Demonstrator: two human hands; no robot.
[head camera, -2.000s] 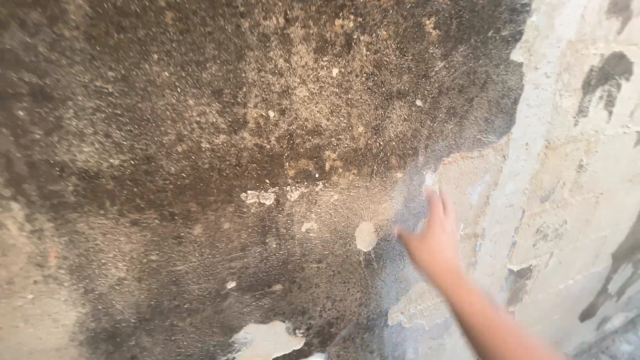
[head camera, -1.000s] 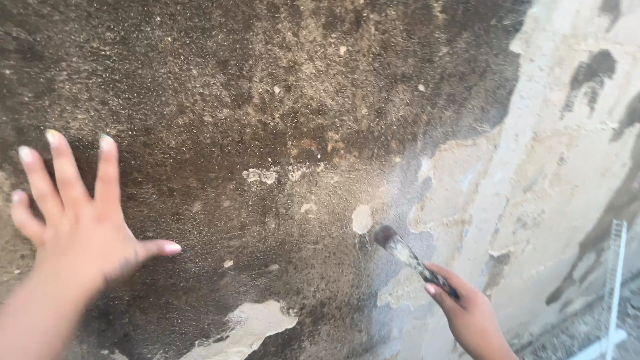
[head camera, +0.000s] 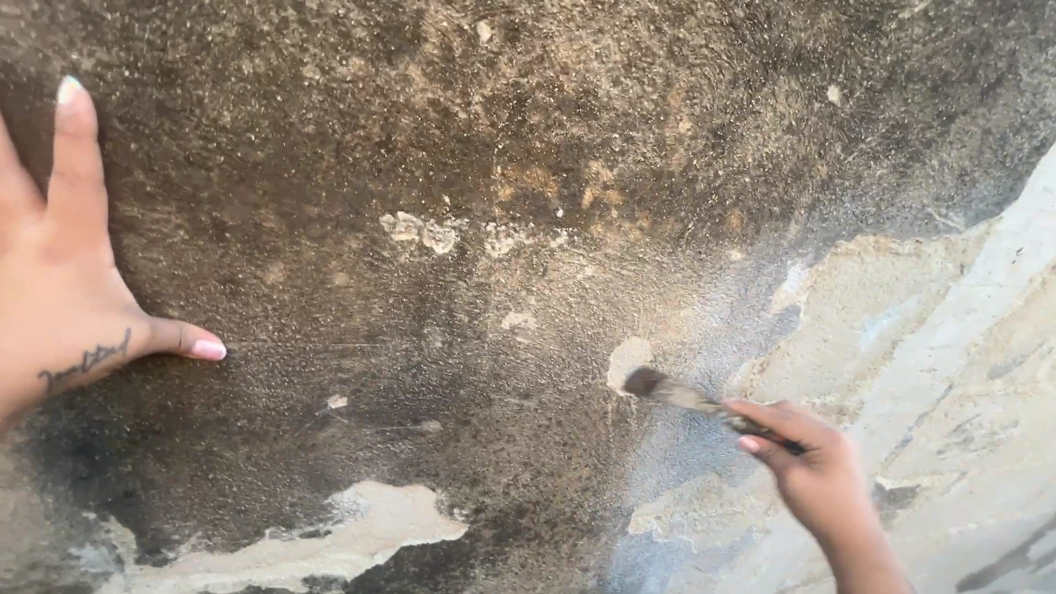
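A rough, dark-stained wall (head camera: 495, 132) fills the view. My left hand (head camera: 74, 264) is at the left edge with fingers spread, its palm side toward the wall, holding nothing; part of it is cut off by the frame. At the lower right, my right hand (head camera: 813, 462) grips a paintbrush (head camera: 689, 398) by its handle. The dark bristle end points left and overlaps the lower edge of a small pale bare patch (head camera: 631, 359) on the wall. Whether the bristles press on the surface cannot be told.
Crumbly pale spots (head camera: 425, 233) mark the wall's middle. A larger peeled patch (head camera: 363, 528) lies at the bottom left. On the right, the dark coating ends at a ragged edge beside bare pale plaster (head camera: 949, 355).
My left hand, absent two seconds ago, has come in at the left by one second ago. The brush tip has moved onto the small pale patch from just right of it. The view has shifted closer.
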